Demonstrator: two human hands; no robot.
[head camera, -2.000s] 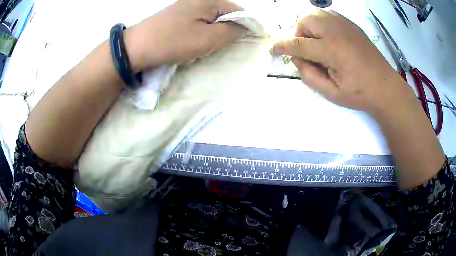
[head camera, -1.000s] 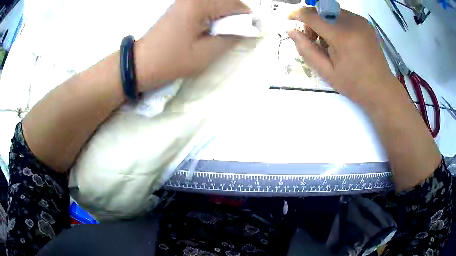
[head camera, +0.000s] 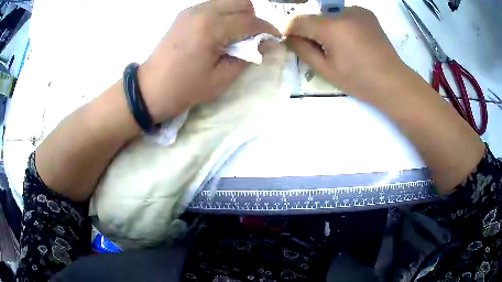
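The cream garment (head camera: 159, 171) is bunched on the white table and hangs over its front edge at the left. My left hand (head camera: 212, 55) grips its upper end, with a piece of white lining (head camera: 245, 49) showing between thumb and fingers. My right hand (head camera: 341, 47) pinches the cloth edge with thumb and forefinger, close beside my left fingertips at the top centre. The exact edge between the fingertips is small and overexposed. White cloth (head camera: 170, 132) also shows under my left wrist.
Red-handled scissors (head camera: 462, 93) lie at the right. A grey-white round cap (head camera: 332, 6) is above my right hand. The machine bed plate (head camera: 325, 85) is partly under that hand. A ruler strip (head camera: 308, 198) runs along the front edge. A blue object (head camera: 104, 243) is below left.
My right hand has moved left to the cloth edge and now meets my left fingertips; one second ago they were apart. The cap appears farther left and higher.
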